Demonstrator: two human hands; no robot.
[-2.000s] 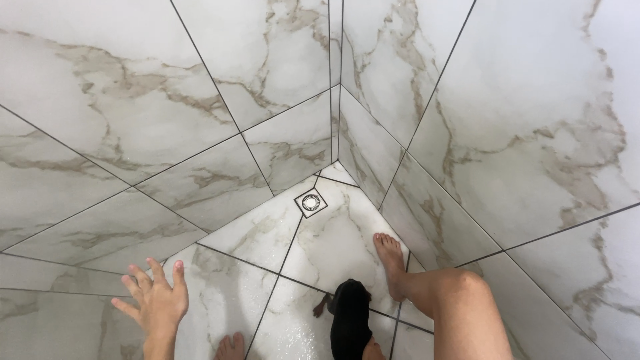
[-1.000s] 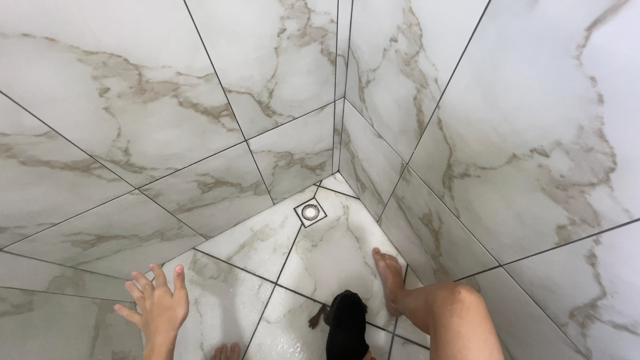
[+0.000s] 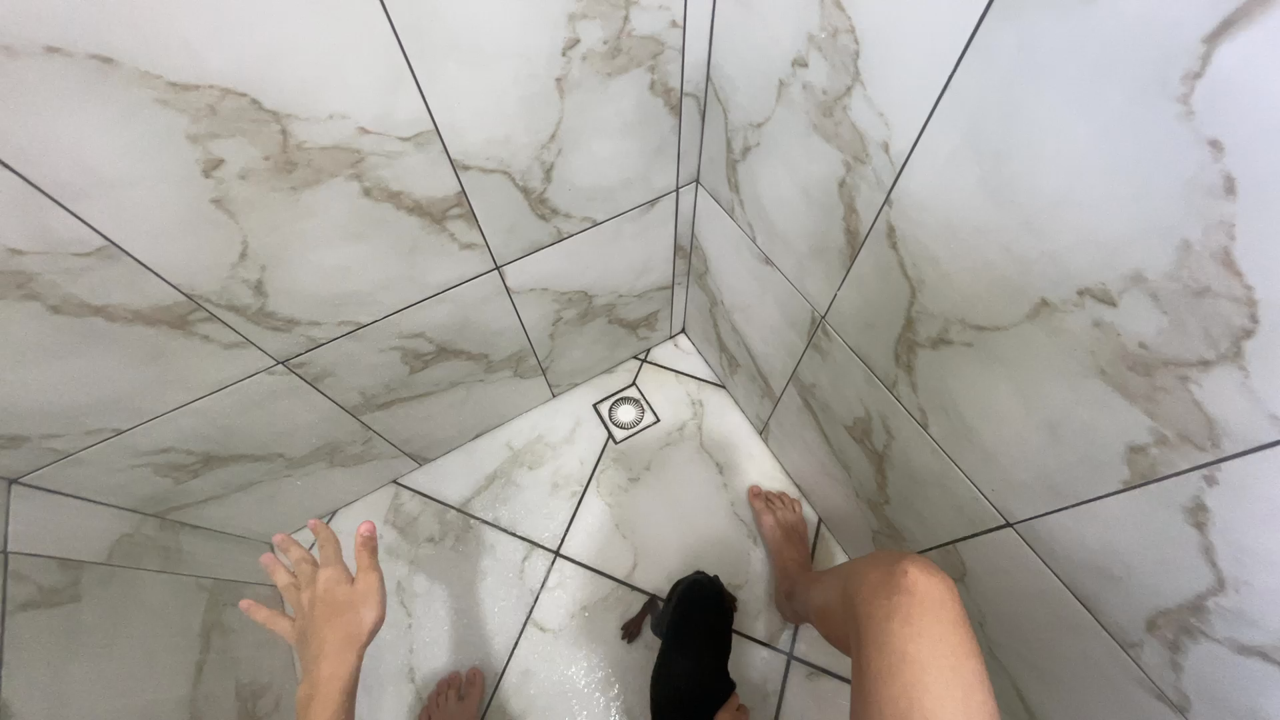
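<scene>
My left hand (image 3: pixel 325 600) is raised at the lower left, back toward the camera, fingers spread and holding nothing. The wet tiled floor shows beyond and beside it. A small black animal, seemingly a dog (image 3: pixel 692 650), is at the bottom centre, with a brown paw (image 3: pixel 636 620) on the floor at its left. Its lower part is cut off by the frame edge. A small tan patch shows at its lower right; I cannot tell whether this is part of the animal or skin. My right hand cannot be made out.
A square floor drain (image 3: pixel 627 413) lies near the corner where marble-look tiled walls (image 3: pixel 590 310) meet. A bare foot (image 3: pixel 780 530) and a bent knee (image 3: pixel 905 590) are at the right. Another bare foot (image 3: pixel 453 697) shows at the bottom. Water glistens on the floor (image 3: pixel 590 660).
</scene>
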